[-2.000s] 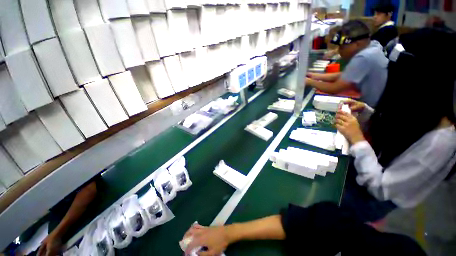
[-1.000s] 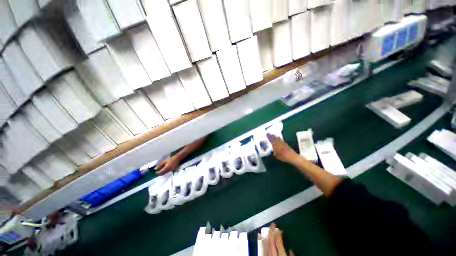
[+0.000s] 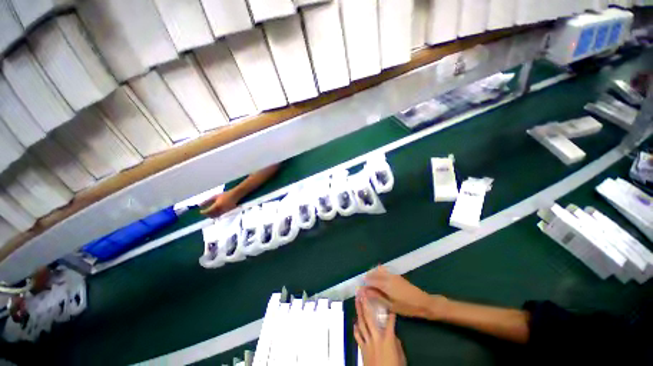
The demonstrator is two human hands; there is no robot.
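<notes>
My left hand (image 3: 377, 330) is at the bottom centre, its fingers up against a whitish bagged product (image 3: 381, 314). My right hand (image 3: 401, 292) reaches in from the right and touches the same product from above. The two hands meet and cover most of it. A narrow white edge, perhaps a carton, shows below, left of my left hand. A row of white cartons (image 3: 304, 332) stands just left of my hands. A slanting row of bagged products (image 3: 286, 225) with dark centres lies across the belt.
Two loose cartons (image 3: 444, 179) lie right of the bagged row. More cartons (image 3: 594, 239) are grouped at the right. Another person's hand (image 3: 220, 204) is at the far side near a blue bin (image 3: 129, 234). A pale rail (image 3: 444, 254) crosses the belt. A shelf of white cartons hangs above.
My right hand has moved from the right end of the bagged row to my left hand at the bottom centre, bringing a bagged product. The other person's hand has shifted slightly in view.
</notes>
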